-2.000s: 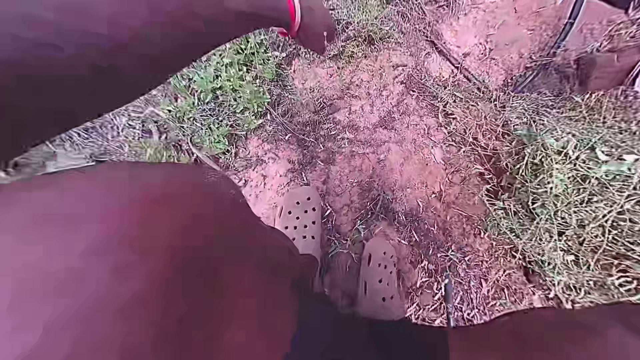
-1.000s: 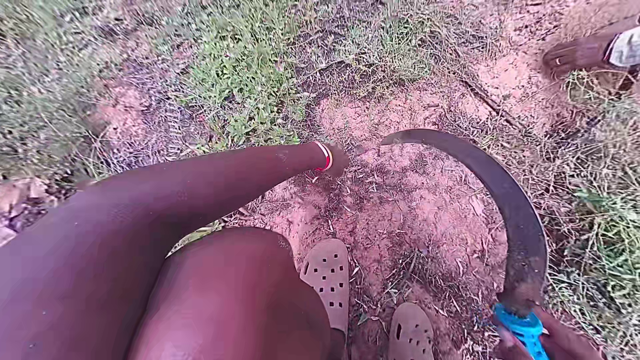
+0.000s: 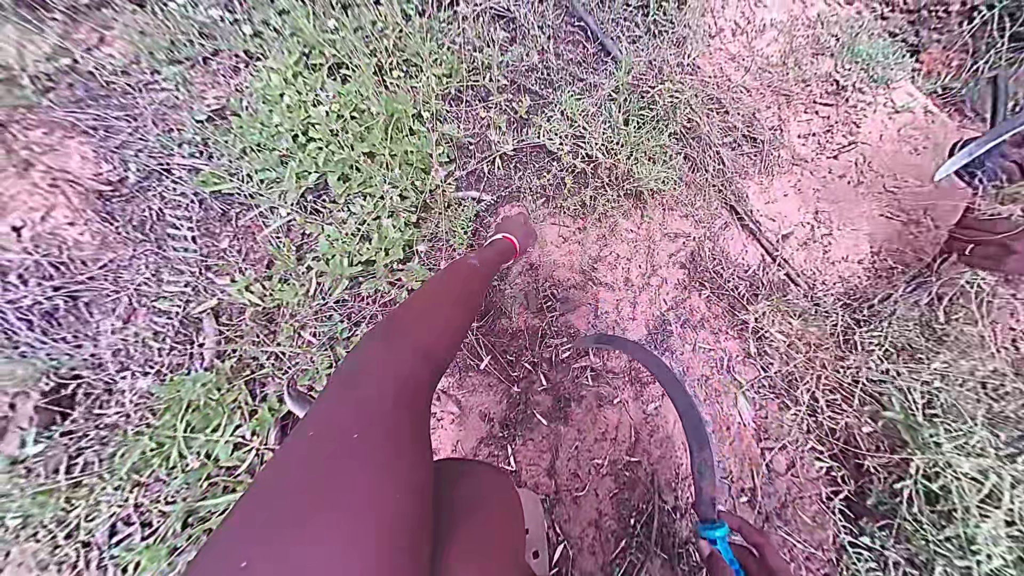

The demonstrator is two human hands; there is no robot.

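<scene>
My left hand [image 3: 514, 230], with a red and white bracelet at the wrist, reaches down to the edge of the low grass; its fingers are hidden behind the back of the hand, so what it touches is unclear. At the lower right my right hand [image 3: 748, 546] grips the blue handle [image 3: 719, 544] of a sickle. The sickle's dark curved blade [image 3: 690, 412] arcs up and left over reddish soil, its tip pointing left, below my left hand and apart from it.
Leafy green weeds [image 3: 344, 160] grow left of my left hand. Dry cut grass [image 3: 864, 400] lies at the right. Another person's hand [image 3: 988, 240] is at the right edge, near a second blade [image 3: 980, 148]. A stick [image 3: 764, 240] lies on the soil. My perforated shoe [image 3: 534, 528] shows below.
My left hand has reached farther forward toward the grass. The sickle, out of view two seconds ago, came into view in my right hand. The view has shifted.
</scene>
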